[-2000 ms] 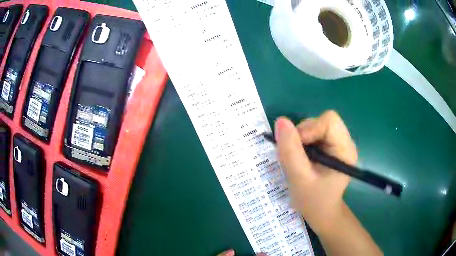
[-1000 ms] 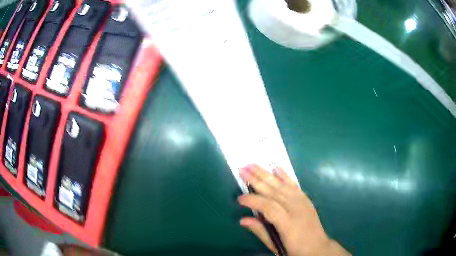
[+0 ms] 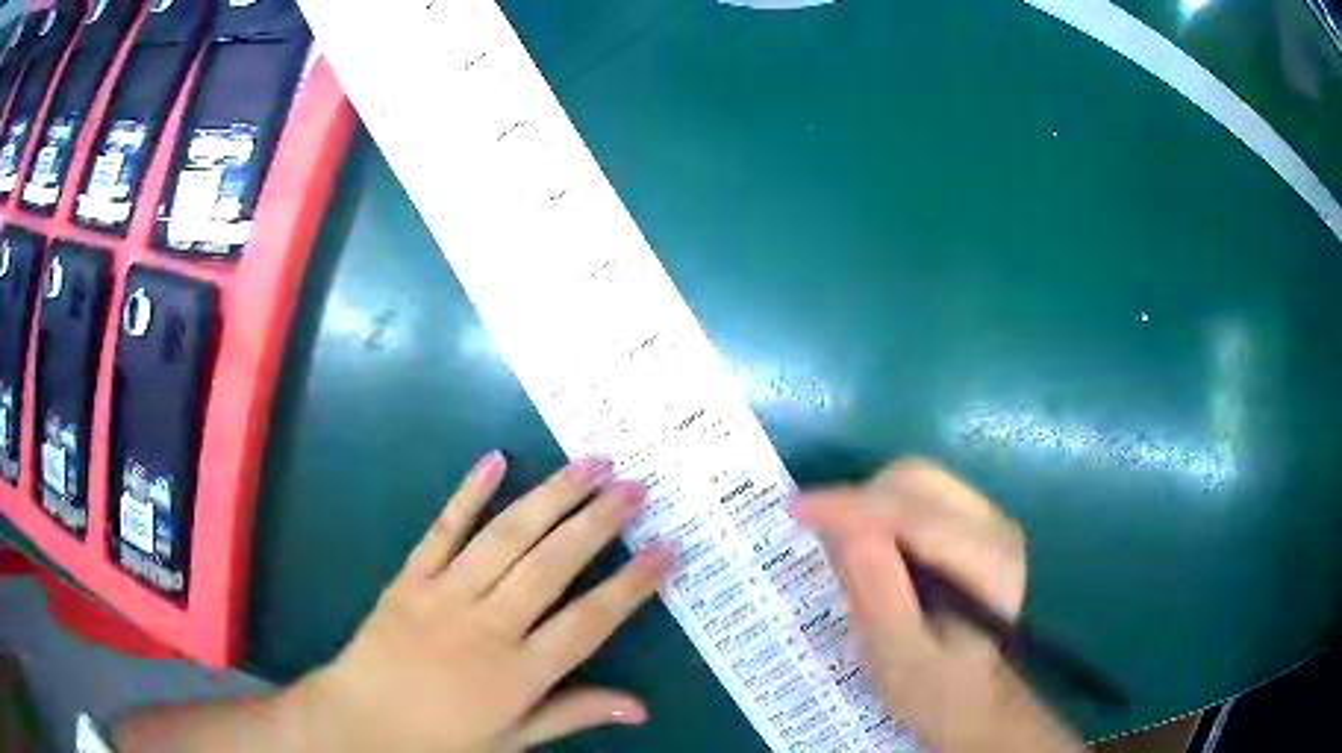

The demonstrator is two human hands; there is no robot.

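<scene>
A long white label strip (image 3: 589, 294) with rows of small black print runs from the top left to the bottom right over the green worktop. My left hand (image 3: 493, 596) lies flat with fingers spread, its fingertips on the strip's left edge. My right hand (image 3: 927, 574) is slightly blurred at the strip's right edge and holds a black marker pen (image 3: 1016, 636). The pen's rear end points to the lower right; its writing tip is hidden by my fingers.
A red foam tray (image 3: 272, 346) at the left holds two rows of black phones (image 3: 159, 427) with open backs. A pale narrow band (image 3: 1177, 88) curves across the worktop at the upper right. The worktop's curved edge shows at the lower right.
My left hand has come into view and rests at the strip. My right hand has turned the pen and moved right. The view has shifted, so the roll is nearly out of the picture.
</scene>
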